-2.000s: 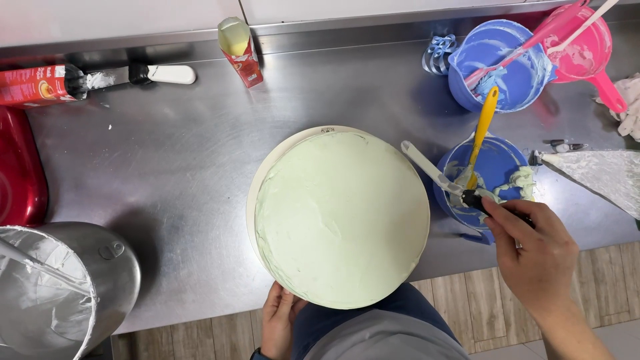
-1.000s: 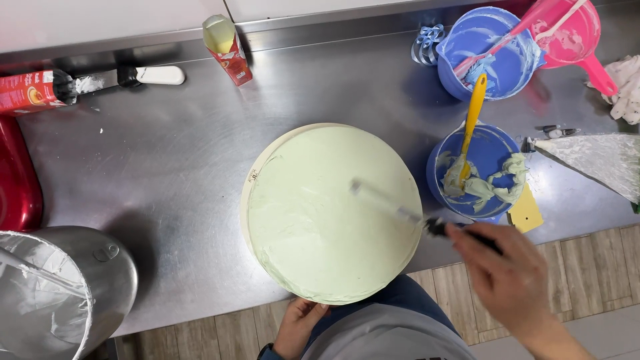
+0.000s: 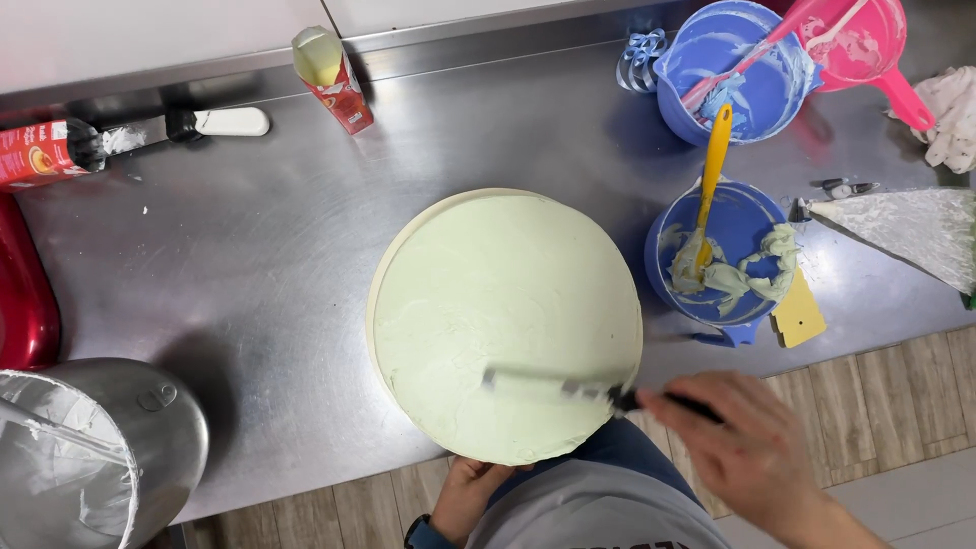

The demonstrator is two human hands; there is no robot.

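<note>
A round cake covered in pale green cream [image 3: 511, 320] sits on a light round board near the table's front edge. My right hand [image 3: 736, 442] grips the black handle of an offset spatula [image 3: 545, 383], whose blurred blade is over the lower part of the cake top. At the cake's near edge is my left hand [image 3: 469, 492], its fingers partly hidden beneath the board. To the right, a blue mixing bowl [image 3: 657, 252] holds green cream and a yellow spatula [image 3: 714, 160].
A second blue bowl [image 3: 675, 114], a pink bowl [image 3: 903, 34], a piping bag [image 3: 907, 225] and a yellow scraper [image 3: 801, 313] are at right. A steel mixing bowl [image 3: 171, 442], an opened carton [image 3: 354, 103] and a white-handled spatula [image 3: 232, 122] are at left.
My right hand has moved the spatula from the green-cream bowl to over the cake, then toward its near side. The board's writing, seen at the rim earlier, has shifted out of sight.
</note>
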